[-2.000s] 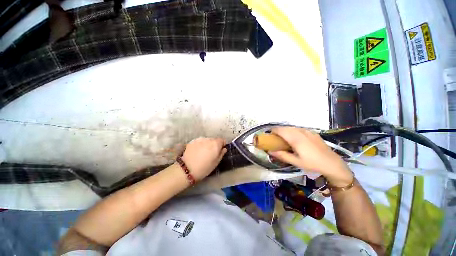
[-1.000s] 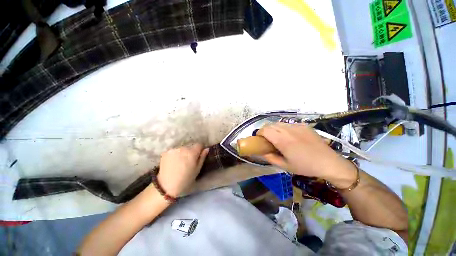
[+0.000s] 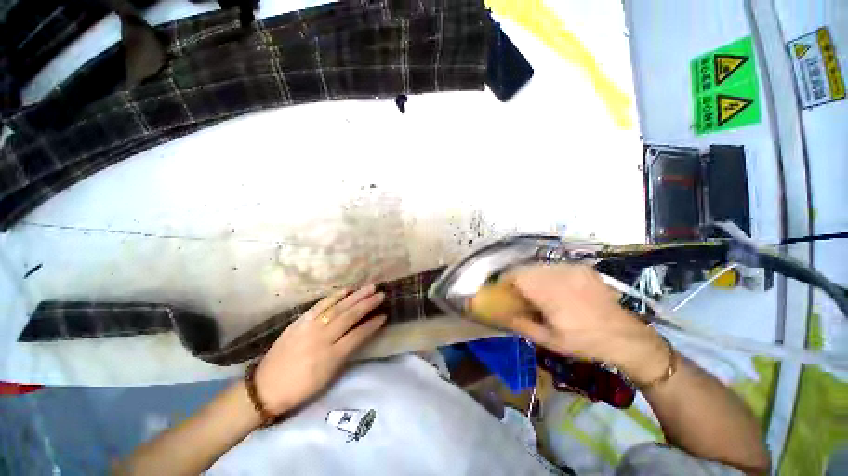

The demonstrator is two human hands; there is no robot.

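A long narrow dark plaid strip [image 3: 409,296] lies along the table's front edge, with a bend and a slanted end at the left. My left hand [image 3: 324,342] lies on it with fingers extended and apart, fingertips left of the iron. My right hand [image 3: 578,311] is closed round the light-wood handle [image 3: 497,302] of a silver steam iron [image 3: 479,264]. The iron's tip points left over the strip. The iron looks slightly tilted and blurred, and I cannot tell if its plate fully touches the cloth.
A curved stack of plaid pieces [image 3: 298,58] lies across the back of the white table [image 3: 232,186]. A dark hose [image 3: 665,251] and a white tube [image 3: 707,337] run right from the iron. A dark grey block [image 3: 676,193] is at the right edge. Yellow tape [image 3: 576,56] is behind.
My left hand has gone from bent fingers near the iron tip to spread fingers flat on the strip. The iron has tilted slightly, still in my right hand. The camera view has shifted.
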